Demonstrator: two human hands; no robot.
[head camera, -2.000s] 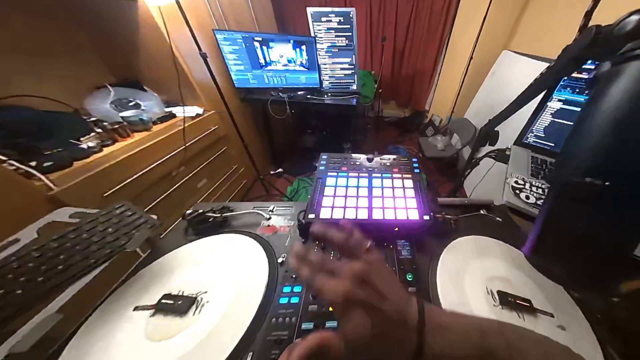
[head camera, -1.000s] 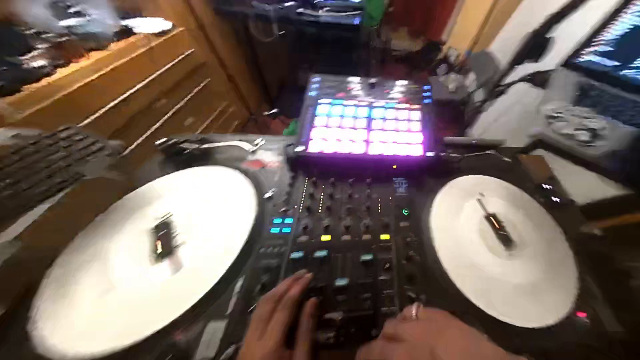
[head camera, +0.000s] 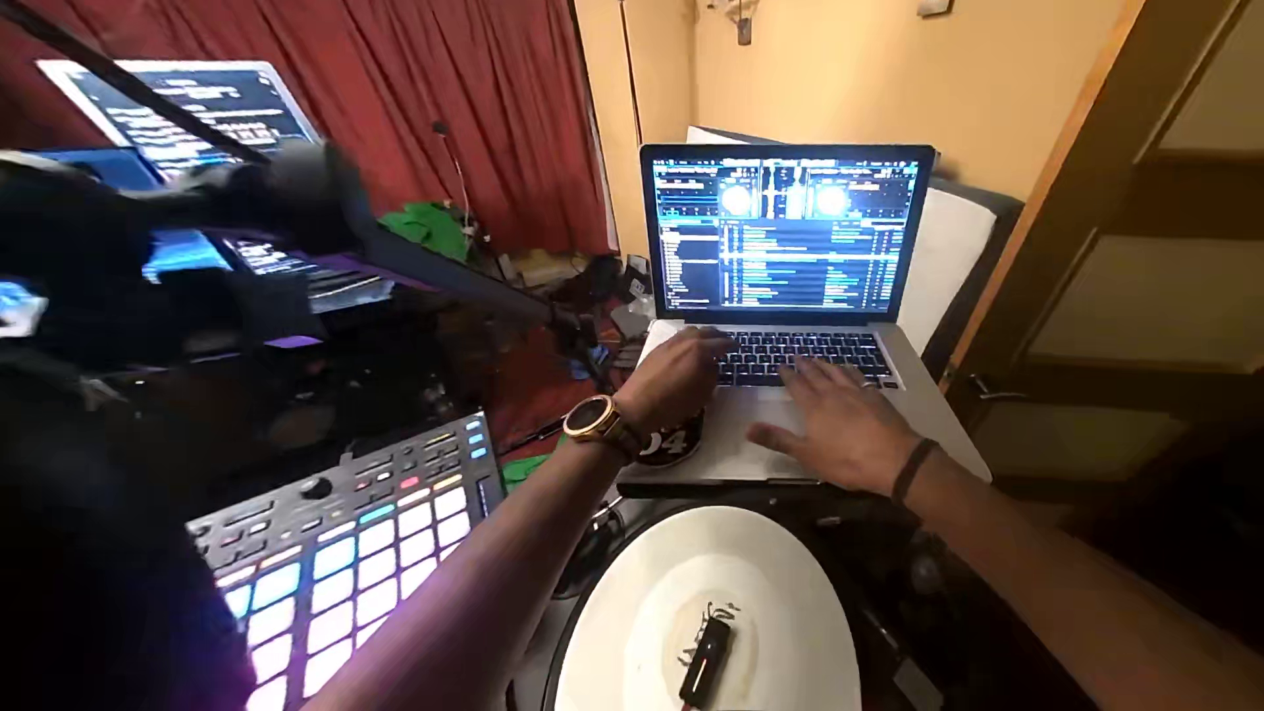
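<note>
An open laptop (head camera: 785, 237) stands behind the right turntable, its screen lit with DJ software. Over the left end of its keyboard (head camera: 800, 357) lies my left hand (head camera: 681, 370), fingers bent onto the keys, a gold watch (head camera: 591, 419) on the wrist. My right hand (head camera: 839, 420) rests with spread fingers at the keyboard's lower edge and the palm rest; it wears a ring and a dark wristband. Neither hand holds anything. Below them is the turntable's white record (head camera: 711, 602), with a small black device (head camera: 706, 662) on its centre. A lit pad controller (head camera: 365, 553) sits at the left.
A black boom arm (head camera: 464, 281) crosses the upper left in front of a lit monitor (head camera: 197, 109). Green cloth (head camera: 430, 229) and clutter lie behind, by a red curtain (head camera: 474, 99). At the right is a wooden door (head camera: 1116, 296).
Both hands have moved from the mixer to the laptop's keyboard at the right. The view has swung right, and the left turntable is out of sight.
</note>
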